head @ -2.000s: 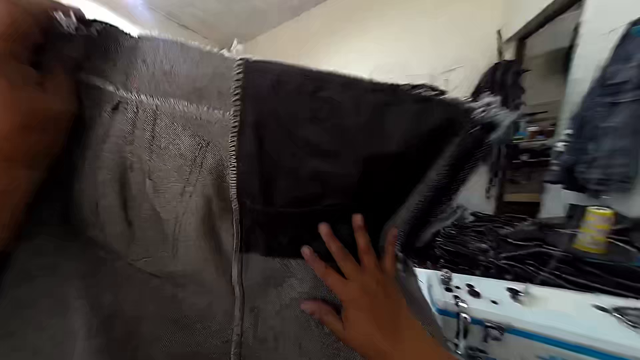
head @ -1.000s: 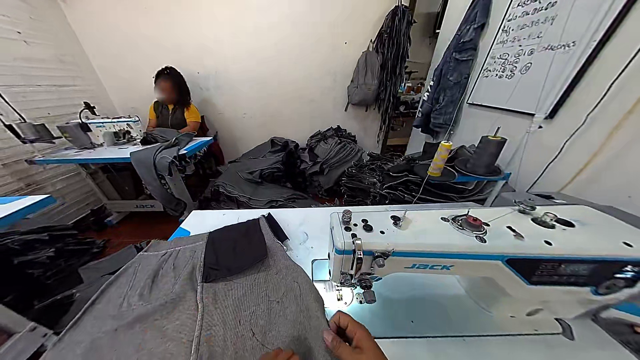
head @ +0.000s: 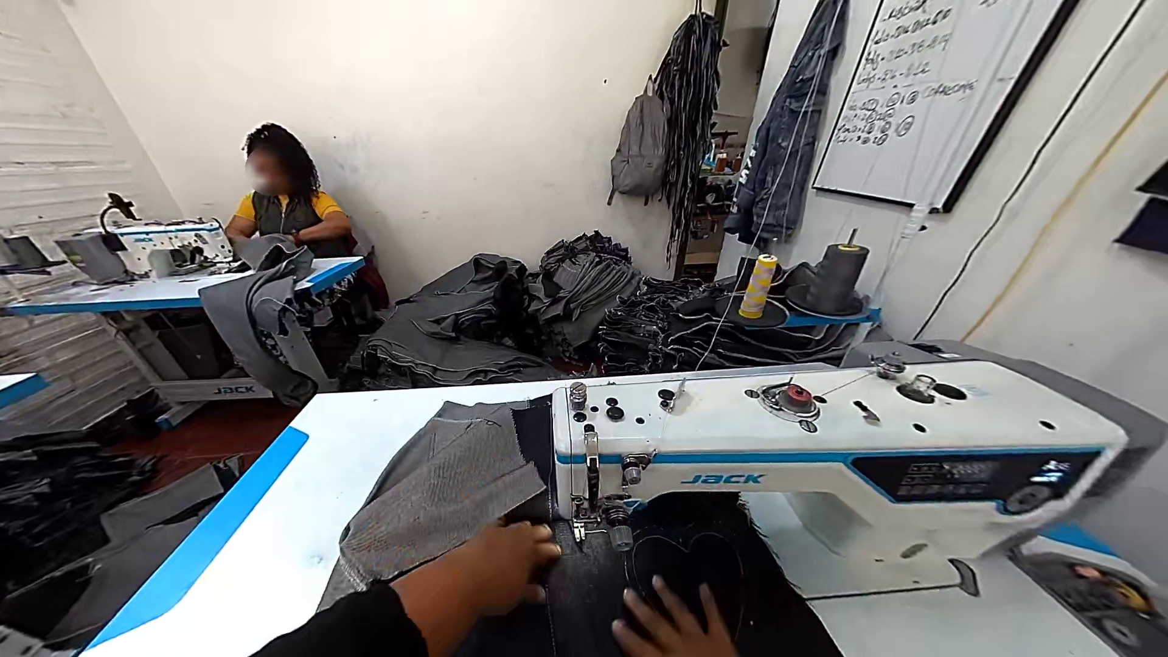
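Dark denim fabric (head: pixel 589 584) lies under the needle and presser foot (head: pixel 578 531) of a white Jack sewing machine (head: pixel 730 429). My left hand (head: pixel 506 566) rests on the fabric just left of the presser foot, its fingers bent; whether it pinches the cloth cannot be told. Spread flat with fingers apart, my right hand (head: pixel 675 625) touches the black part of the fabric, near a stitched curved outline. A lighter grey part of the cloth (head: pixel 447 484) is folded over on the machine table at the left.
A yellow thread cone (head: pixel 757 286) and a dark thread cone (head: pixel 837 278) stand behind the machine. Piles of grey and black denim (head: pixel 456 319) lie beyond the table. At the far left a person (head: pixel 290 205) sits at another sewing machine (head: pixel 173 245). The table's blue edge (head: pixel 210 529) runs along the left.
The cloth, held up two seconds ago and left of the needle one second ago, now lies under the machine head. Both hands have moved onto it, with its dark side partly showing.
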